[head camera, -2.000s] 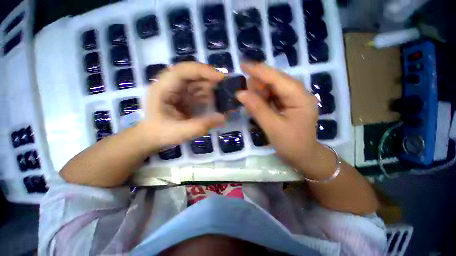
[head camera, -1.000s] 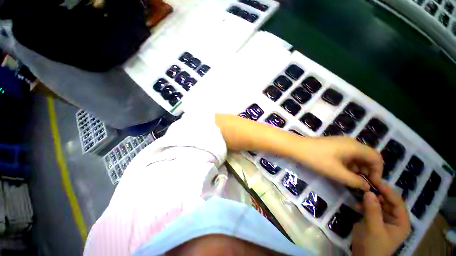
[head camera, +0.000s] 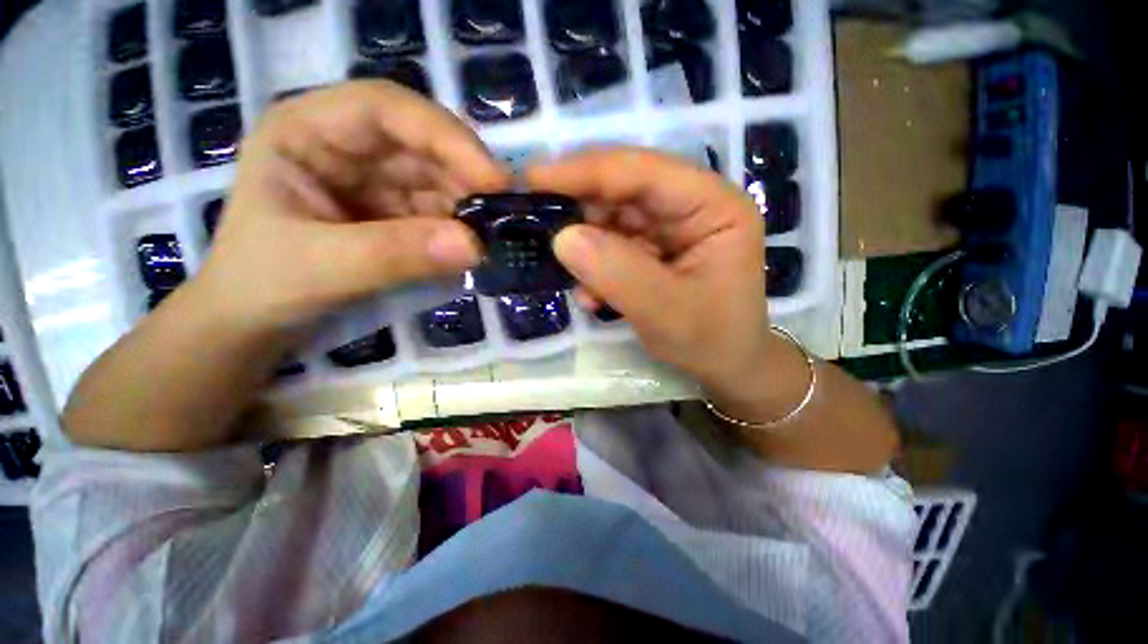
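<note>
A black glossy watch housing (head camera: 519, 247) is held up above the white blister tray, its face with a group of small dots turned towards me. My left hand (head camera: 365, 201) grips its left side between thumb and fingers. My right hand (head camera: 655, 233) grips its right side, thumb on the near face. The blister tray (head camera: 806, 189) holds rows of similar black housings, such as one behind my hands (head camera: 499, 83). A thin translucent sheet (head camera: 655, 88) lies over housings behind my right hand. Any small adhesive piece at the fingertips cannot be made out.
Right of the tray are a flat brown board (head camera: 896, 157), a blue box (head camera: 1015, 201) with a gauge and clear tube, a white stick (head camera: 963, 40) and a white power adapter (head camera: 1110, 267). Part of another tray with housings shows at the left edge.
The view has swung back from the left side to face my tray. Both hands now hold the housing centrally, its dotted face visible; one second ago they were at the lower right.
</note>
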